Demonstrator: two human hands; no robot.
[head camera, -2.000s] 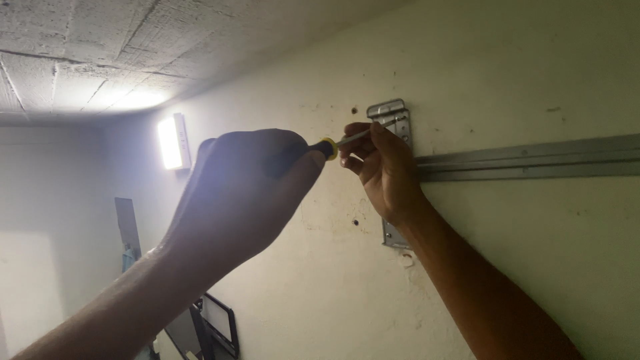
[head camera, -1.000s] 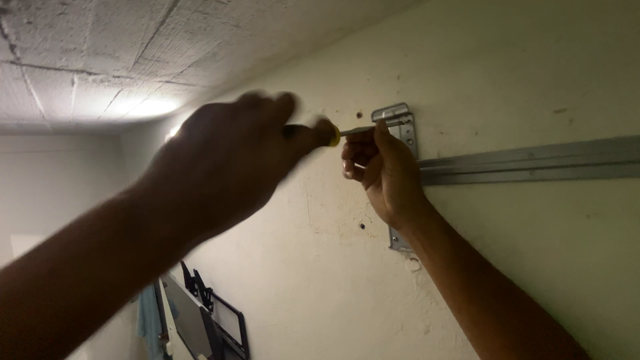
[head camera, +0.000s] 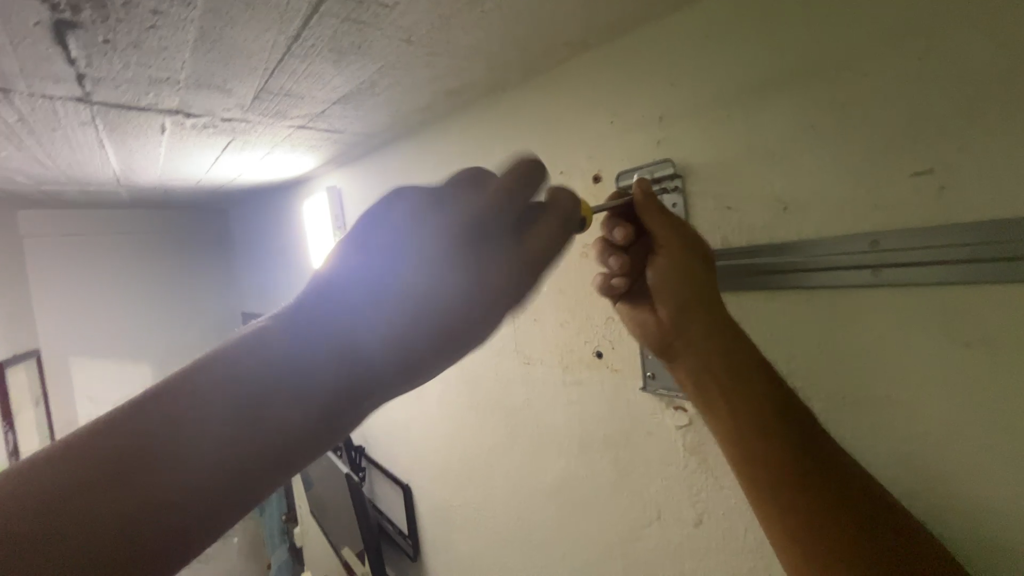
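Observation:
My left hand (head camera: 448, 272), blurred, is closed around the handle of a screwdriver (head camera: 586, 216) with a yellow collar. Its metal shaft runs right to the fingertips of my right hand (head camera: 660, 264), where thumb and forefinger pinch around the shaft near its tip. The tip and any screw there are hidden by the fingers. Behind the right hand a metal bracket (head camera: 676, 206) lies upright against the wall, its lower end (head camera: 660, 380) showing beneath the wrist.
A long grey metal rail (head camera: 872, 252) runs right across the wall (head camera: 840, 384) from behind my right hand. Two holes show left of the bracket. A lit lamp (head camera: 322, 228) is on the wall at left. Dark frames (head camera: 392, 504) lean low against the wall.
My left hand has shifted its fingers around the screwdriver handle. My right hand stays at the bracket, pinching by the shaft.

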